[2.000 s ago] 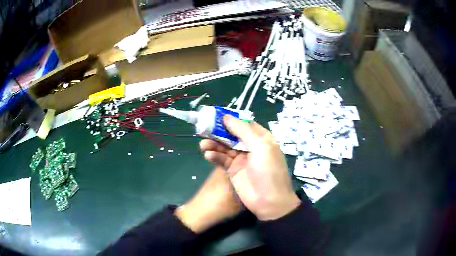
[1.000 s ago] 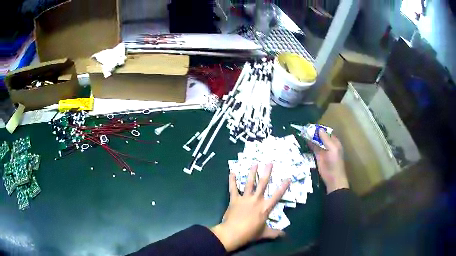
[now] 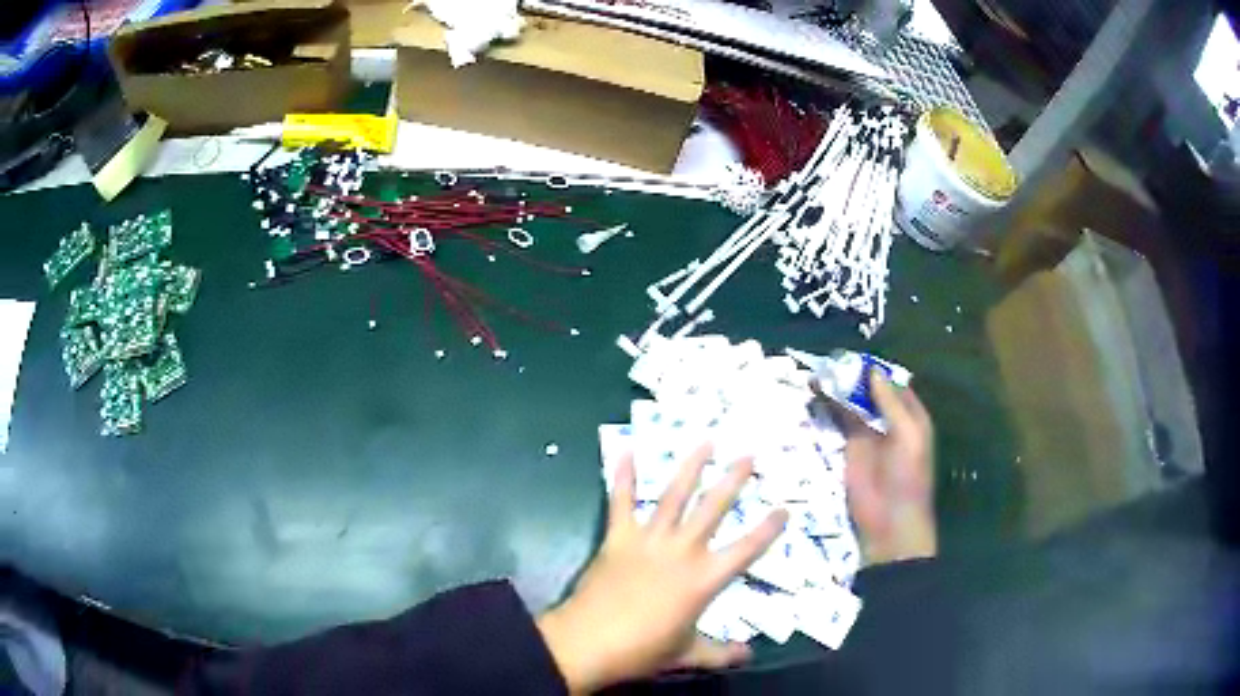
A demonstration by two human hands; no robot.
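Observation:
A loose pile of white pads with blue print lies in front of me, right of centre. My left hand rests with spread fingers on the near left part of the pile and grips nothing. My right hand is at the pile's right edge and holds the white and blue glue bottle, its nozzle pointing left over the top of the pile. The right fingers are partly hidden behind the bottle.
Green circuit boards are heaped at left. Red wires fan out at centre back beside a pale nozzle cap. White cables and a tub are at back right. Cardboard boxes line the back.
My left hand has come off the bottle and onto the pads. My right hand has carried the bottle to the pile's right side. In the last second the pile has spread slightly and the view has shifted.

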